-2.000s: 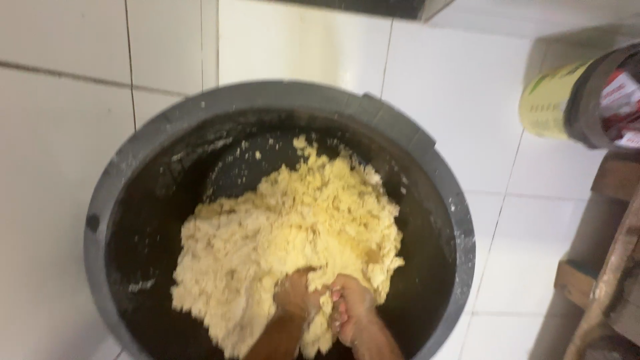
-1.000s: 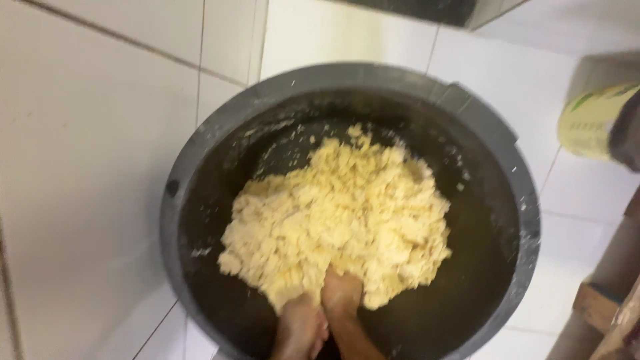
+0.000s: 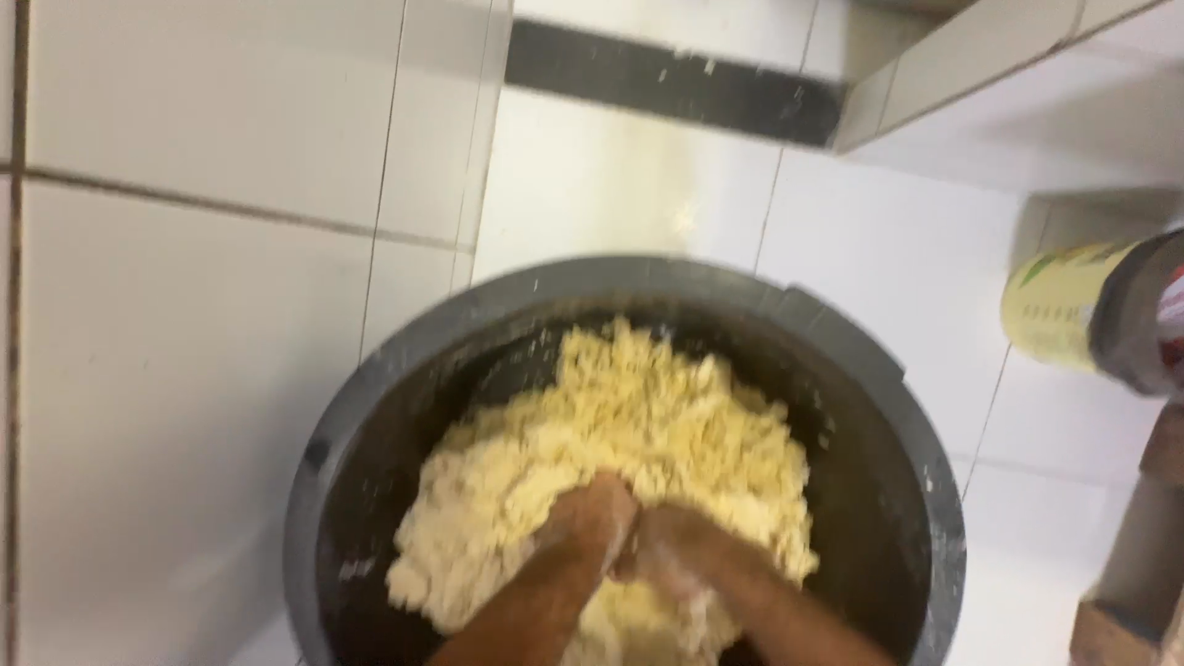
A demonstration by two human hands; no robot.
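A large dark grey plastic tub (image 3: 945, 555) holds a heap of pale yellow, crumbly dough (image 3: 647, 398), whiter and more floury at its left. My left hand (image 3: 592, 523) is pressed into the middle of the heap, its fingers partly buried. Close against it, my right hand (image 3: 671, 546) also sinks into the dough, fingers bent downward and hidden. Both hands are blurred, and whether either one grips a lump does not show. Bits of dough and flour cling to the tub's inner wall and rim.
White tiles cover the floor (image 3: 860, 250) and the wall (image 3: 185, 388) at the left. A dark strip (image 3: 666, 79) with crumbs crosses behind the tub. At the right stand a yellow container (image 3: 1064, 310) with a dark upper part and a wooden frame (image 3: 1115, 634). A tiled ledge (image 3: 980, 65) is at upper right.
Both hands have stayed at the dough, moving from its near edge a second ago to deeper within the heap. The view has shifted, with the tub lower in it.
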